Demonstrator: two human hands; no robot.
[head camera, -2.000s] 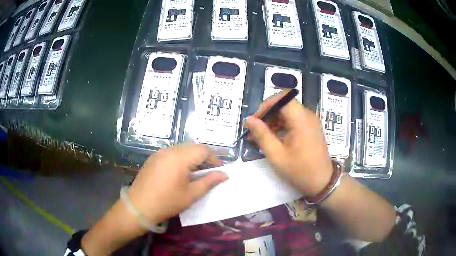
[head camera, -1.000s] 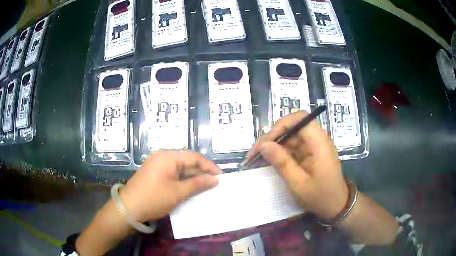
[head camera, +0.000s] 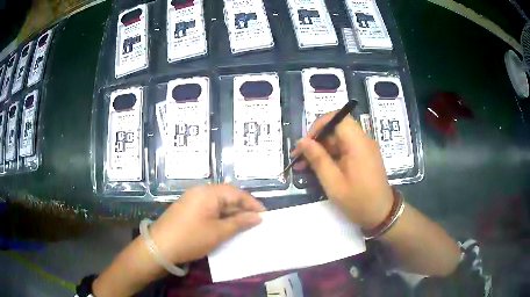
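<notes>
My right hand (head camera: 348, 168) holds a slim dark tool, likely tweezers (head camera: 332, 125), its thin tip at the lower right corner of the middle printed card (head camera: 253, 130) in the front row. My left hand (head camera: 203, 229) pinches the top left edge of a white sheet (head camera: 285, 241) between thumb and fingers, below the tray. The clear plastic tray (head camera: 219, 187) holds two rows of white printed cards with black ovals at the top. My right hand partly covers the fourth front card (head camera: 323, 93). Any sticker at the tip is too small to tell.
Another tray of printed cards (head camera: 29, 125) lies at the left on the dark green bench (head camera: 70, 116). A dark red piece (head camera: 447, 113) lies right of the tray. A white fan (head camera: 516, 72) stands at the right edge. A small white piece (head camera: 285, 285) shows at the bottom.
The tool tip has moved up from the sheet's top edge onto the middle front card's lower corner. My left hand still holds the sheet, which sits slightly lower.
</notes>
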